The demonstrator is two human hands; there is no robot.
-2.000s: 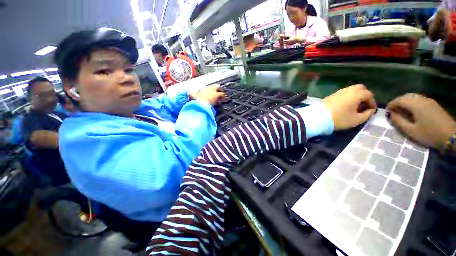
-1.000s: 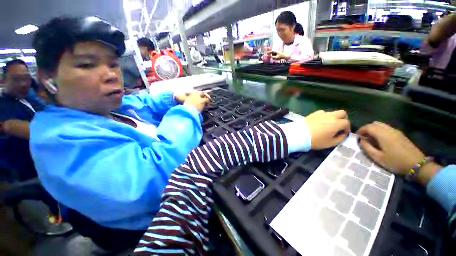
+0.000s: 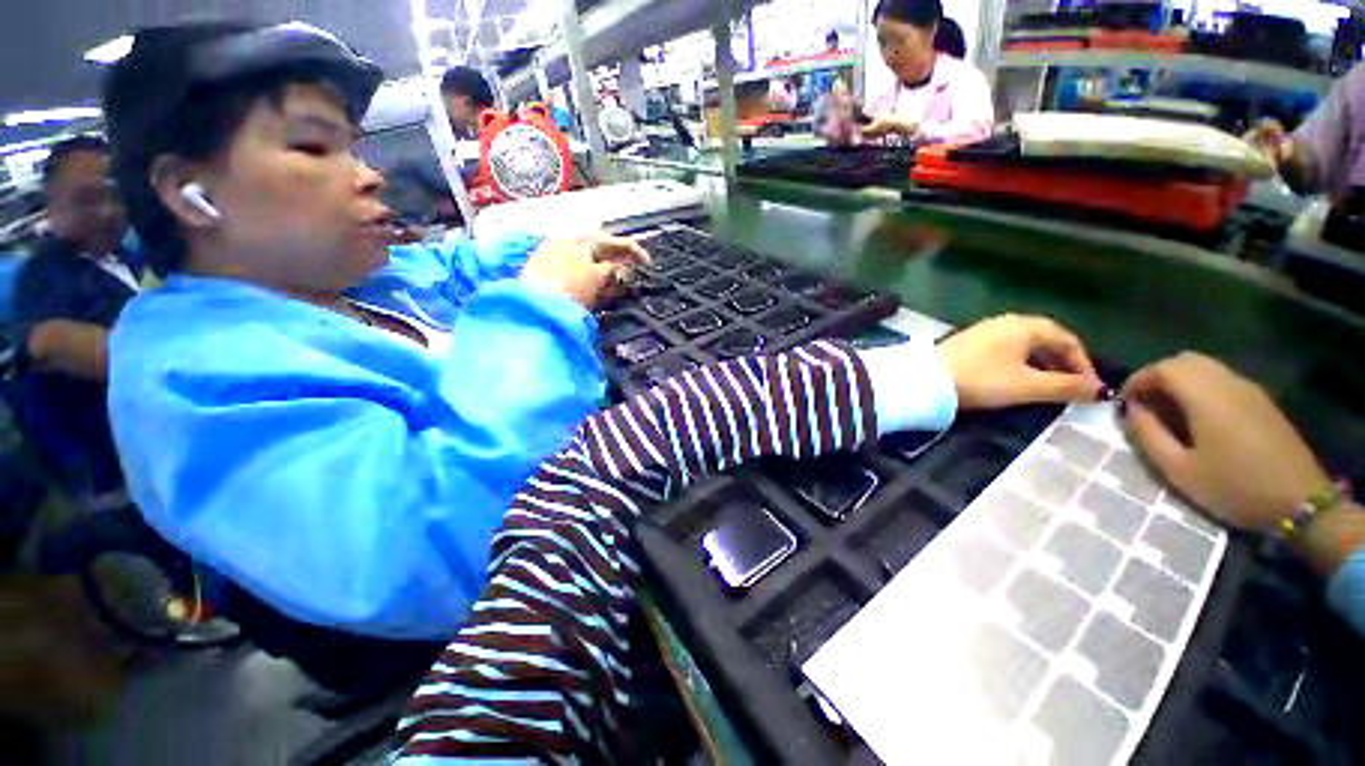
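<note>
A white adhesive sticker sheet (image 3: 1033, 599) with grey rounded squares lies across the black foam tray (image 3: 659, 546). A watch unit (image 3: 747, 542) with a thin bright rim sits in a tray pocket left of the sheet, and another unit (image 3: 838, 488) sits behind it. My left hand (image 3: 1025, 361) and my right hand (image 3: 1235, 449) meet at the sheet's far end. Their fingertips pinch a small dark piece (image 3: 1108, 394) between them. Most of it is hidden by the fingers, so its exact form cannot be told.
A person in a blue smock sits close on the left, a hand over another black foam tray (image 3: 711, 307). A red fan (image 3: 524, 159) stands behind. Red trays (image 3: 1070, 190) with a white stack (image 3: 1138, 142) lie across the green bench (image 3: 958, 270). A person in pink works beyond.
The view has shifted slightly. My hands stay together at the sheet's far end with small finger movements. The neighbour's head has turned from facing me towards the bench.
</note>
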